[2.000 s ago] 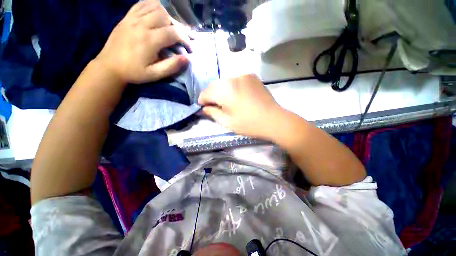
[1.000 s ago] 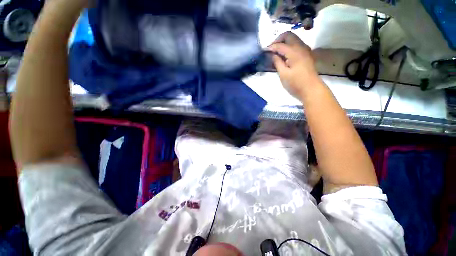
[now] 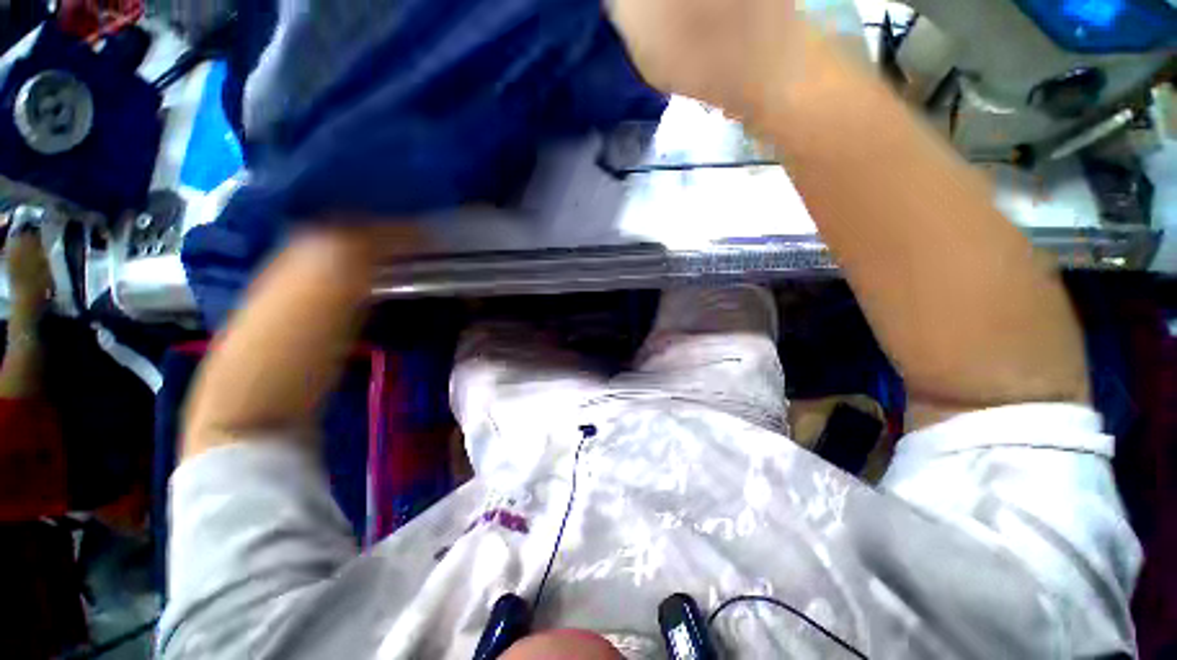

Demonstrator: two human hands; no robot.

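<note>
A navy garment [image 3: 426, 116] with a greyish part at its upper left is bunched and blurred over the left side of the white machine table [image 3: 723, 206]. My left hand [image 3: 368, 245] is blurred at the garment's lower edge, its fingers hidden under or behind the cloth. My right hand [image 3: 704, 45] is at the top edge, at the garment's right side, blurred and partly cut off. Whether its fingers grip the cloth cannot be told.
The silvery front edge [image 3: 749, 261] of the table runs across in front of my lap. The pale machine body [image 3: 1007, 65] stands at the upper right. A navy cloth with a round grey part [image 3: 54, 110] is at the upper left. Another person's arm [image 3: 23, 303] shows at the far left.
My left hand has come down from the top left to the table's front edge. My right hand has moved up. The garment has shifted and turned, with less grey showing.
</note>
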